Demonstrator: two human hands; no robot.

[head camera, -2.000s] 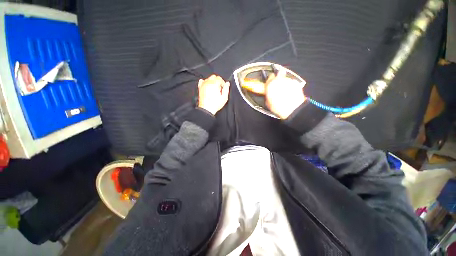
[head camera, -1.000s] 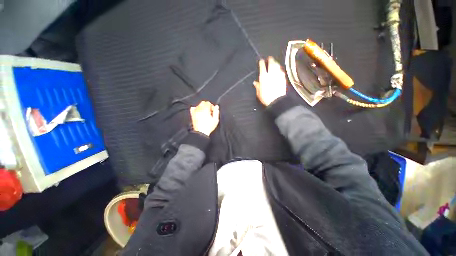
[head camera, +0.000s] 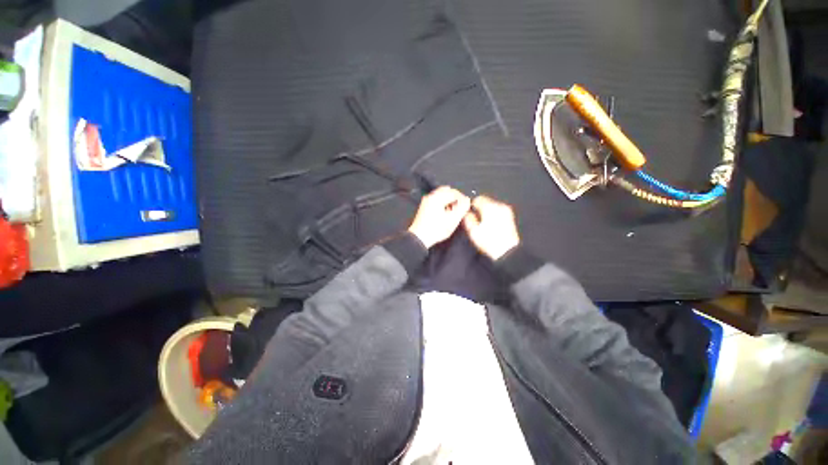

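Note:
A black garment (head camera: 363, 186) with seams and folds lies on the dark ribbed ironing table (head camera: 626, 254). My left hand (head camera: 439, 216) and my right hand (head camera: 491, 226) are close together at the garment's near part, both with fingers closed on its black cloth. The fingertips are small and slightly blurred. The steam iron (head camera: 574, 145), with a silver rim and an orange-brown wooden handle, rests on the table to the right of my hands, with no hand on it.
A blue and yellowish line (head camera: 676, 192) runs from the iron to a wrapped hose (head camera: 734, 100) at right. A blue-fronted box (head camera: 127, 145) and red plastic bag (head camera: 11, 254) are at left. A scrap bucket (head camera: 172, 363) is low left. Black cloth (head camera: 663, 350) lies in a blue-edged container low right.
My right hand has let go of the iron, touched the cloth's right side, then moved down beside my left hand. My left hand has shifted right. The iron now stands farther right.

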